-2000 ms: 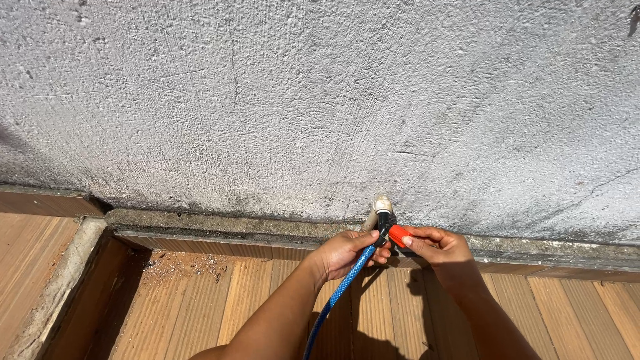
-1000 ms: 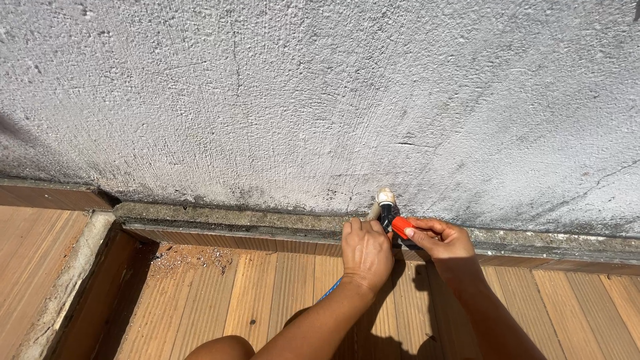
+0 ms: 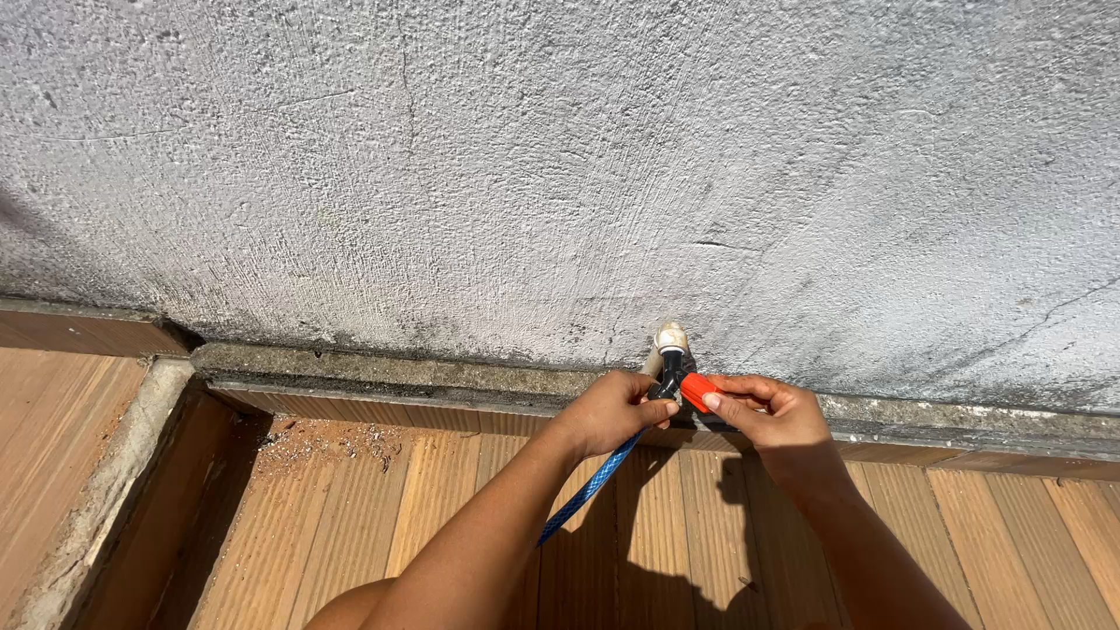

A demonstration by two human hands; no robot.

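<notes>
A black plastic tap (image 3: pixel 671 363) hangs from a cream pipe elbow (image 3: pixel 671 336) low on the wall. My right hand (image 3: pixel 766 411) pinches the tap's red handle (image 3: pixel 700 390) between thumb and fingers, on the right of the tap. At the tap's lower end, my left hand (image 3: pixel 617 411) grips the black hose connector (image 3: pixel 662 390). A blue braided hose (image 3: pixel 595 486) runs from there down and to the left, passing behind my left forearm. My fingers hide part of the connector.
Behind the tap rises a rough white plastered wall (image 3: pixel 525 175). A narrow concrete ledge (image 3: pixel 394 367) follows its foot. Wood-look floor planks (image 3: pixel 367 507) lie below, with loose grit (image 3: pixel 337 437) near the ledge. A raised concrete edge (image 3: pixel 114 490) crosses at left.
My left hand has turned from back-up over the connector to a thumb-and-finger grip, so more of the blue hose shows again. My right hand remains on the red handle.
</notes>
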